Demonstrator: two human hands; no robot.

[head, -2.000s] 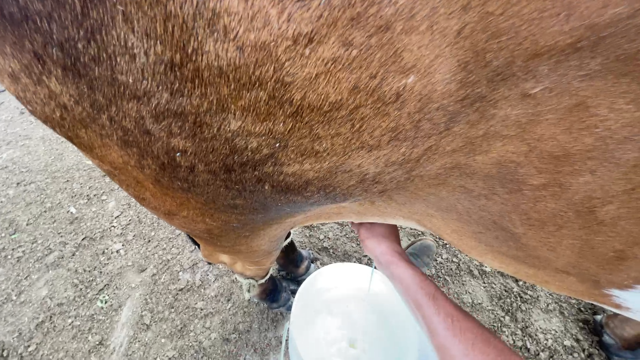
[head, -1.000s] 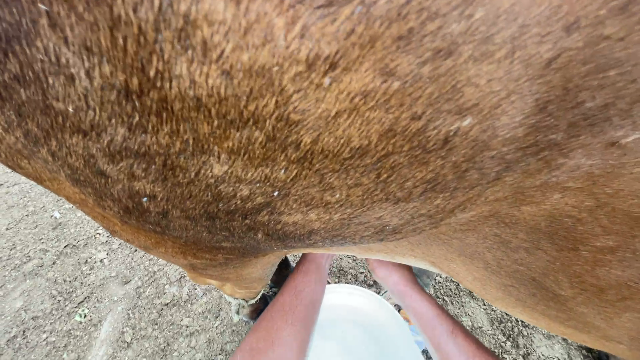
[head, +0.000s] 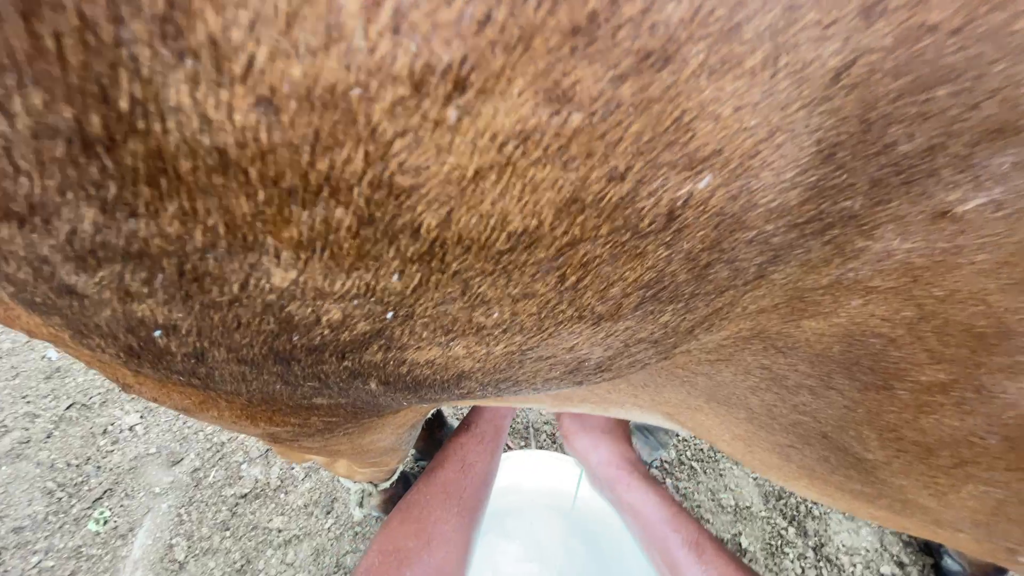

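The flank of a large brown hoofed animal (head: 512,208), a cow or a horse, fills most of the head view. Both my forearms reach under its belly from the bottom edge. My left forearm (head: 440,496) passes left of a white bucket (head: 560,520); my left hand is hidden behind the belly line. On the bucket's right, the wrist and back of my right hand (head: 592,436) show, while its fingers are hidden under the belly. What either hand touches cannot be seen. A thin line shows over the bucket's inside, near my right wrist.
Dark lower legs of the animal (head: 396,490) stand at the left of my left forearm, and a dark hoof or foot (head: 956,560) shows at the bottom right. A grey object (head: 652,440) lies beyond my right wrist. Dry, crumbly soil (head: 96,472) surrounds them.
My left forearm, not seen two seconds ago, came into view on the bucket's left and reaches under the belly. My right arm stays at the bucket's right. The view has moved closer to the flank.
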